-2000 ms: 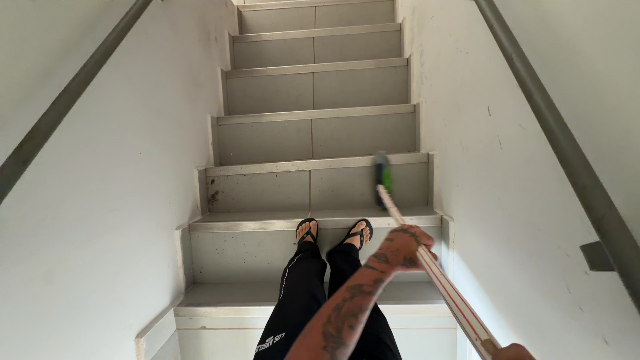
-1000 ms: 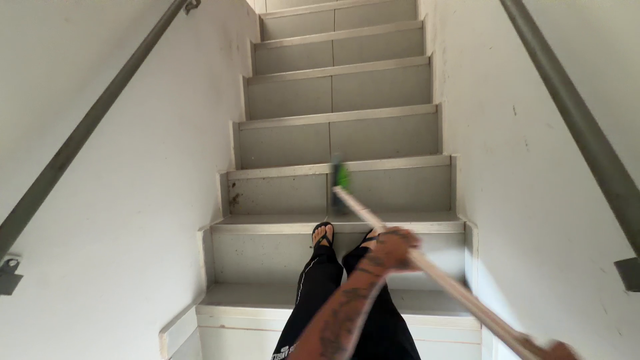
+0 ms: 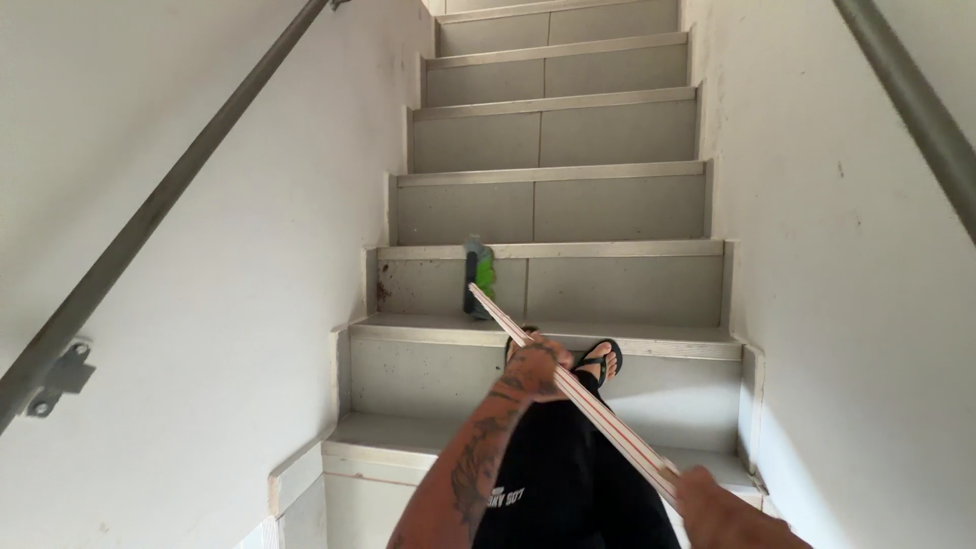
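A broom with a green and dark bristle head (image 3: 482, 278) stands on a stair tread, in front of the riser and left of its centre joint. Its long white handle with red stripes (image 3: 610, 427) runs down to the lower right. My left hand (image 3: 540, 366), on a tattooed forearm, is closed round the handle's middle part. Lower down, my right hand (image 3: 705, 496) grips the handle near its end, slightly blurred. My feet in black flip-flops (image 3: 602, 362) are on the same tread, the one on the left partly hidden by my left hand.
Tiled stairs (image 3: 618, 210) rise ahead between white walls. A metal handrail (image 3: 191, 160) runs along the left wall, fixed by a bracket (image 3: 61, 377), and another handrail (image 3: 915, 107) runs along the right. Dark specks (image 3: 383, 282) mark the riser's left end.
The broom head has moved left along the step, from near its right end to left of the centre joint. Both hands have stayed on the handle. The view has shifted somewhat.
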